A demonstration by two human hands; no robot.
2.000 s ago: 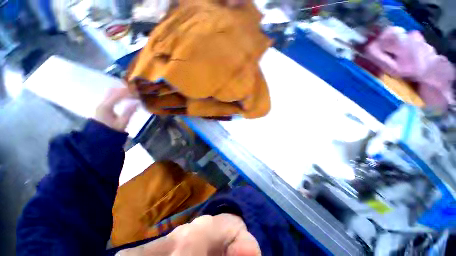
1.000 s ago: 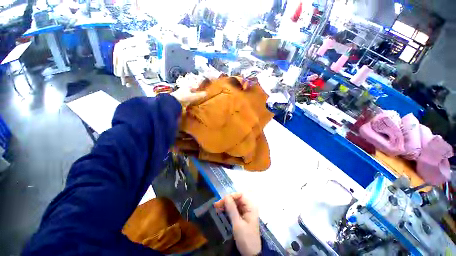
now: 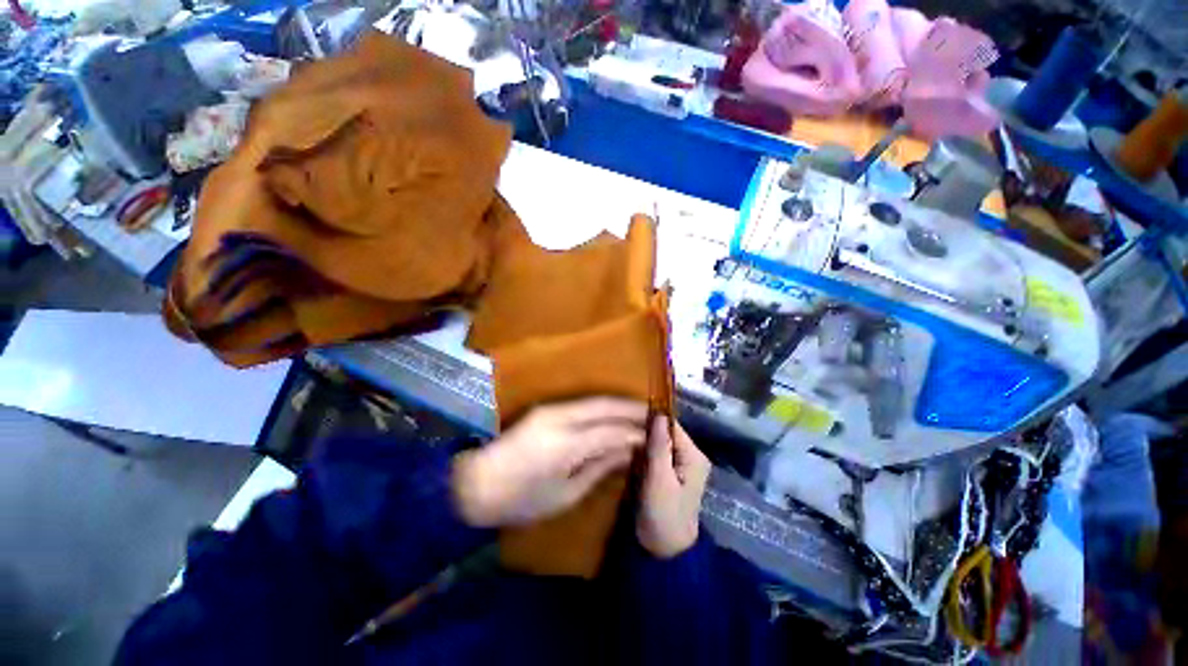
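Note:
A tan-orange fabric panel (image 3: 573, 371) lies over the table's front edge, just left of the machine's needle area. My left hand (image 3: 554, 462) rests on it with the fingers spread flat. My right hand (image 3: 672, 488) pinches its right edge, where layers stand together. The overlock machine (image 3: 899, 299), white and blue, is right of my hands. A big stack of tan panels (image 3: 378, 195) lies at the left on the white table (image 3: 560, 189), touching or close to the held panel.
Pink fabric pieces (image 3: 860, 65) lie behind the blue trough (image 3: 664, 143). Scissors with yellow and red handles (image 3: 990, 599) hang at lower right among cords. Thread cones (image 3: 1058, 78) stand at upper right. A white board (image 3: 143, 377) is low at the left.
My left hand has left the stack and now lies on the panel beside my right hand. My right hand now grips the panel's edge. The view has turned towards the machine.

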